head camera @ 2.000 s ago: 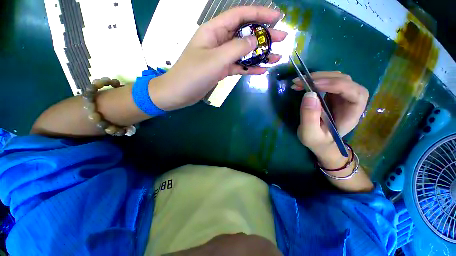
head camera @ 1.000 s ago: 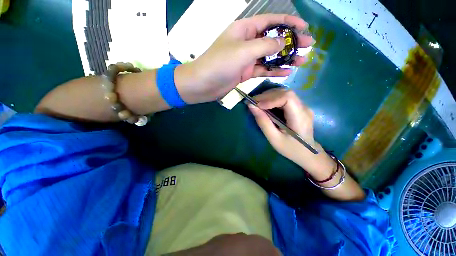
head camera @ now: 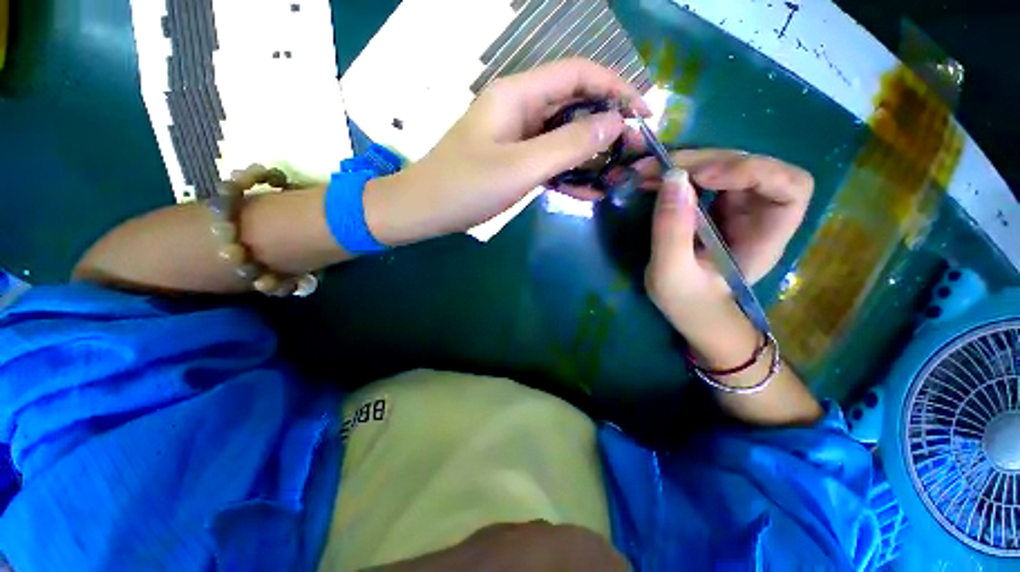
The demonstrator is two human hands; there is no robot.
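Note:
My left hand [head camera: 509, 151], with a blue band on its wrist, holds a round dark electronic unit [head camera: 587, 140] between thumb and fingers. The unit is tilted and partly covered by the thumb. My right hand [head camera: 727, 223] holds slim metal tweezers [head camera: 716, 248] between thumb and fingers. The tweezer tip is at the left fingertips, by the upper right rim of the unit. Whether the tip holds anything cannot be told. One backing sheet [head camera: 392, 84] with grey strips lies behind my left hand. Another backing sheet [head camera: 263, 89] with grey strips lies further left.
The dark green tabletop [head camera: 470, 324] is glossy. Amber tape [head camera: 867, 235] crosses it at the right, up to the white edge strip [head camera: 828, 56]. A light blue desk fan [head camera: 973, 436] stands at the right edge. A yellow edge [head camera: 6, 28] shows at the far upper left.
My right hand has moved right and up from beneath the left hand, bringing the tweezer tip to the unit. My left hand has shifted a little left, and the unit is turned more away from view.

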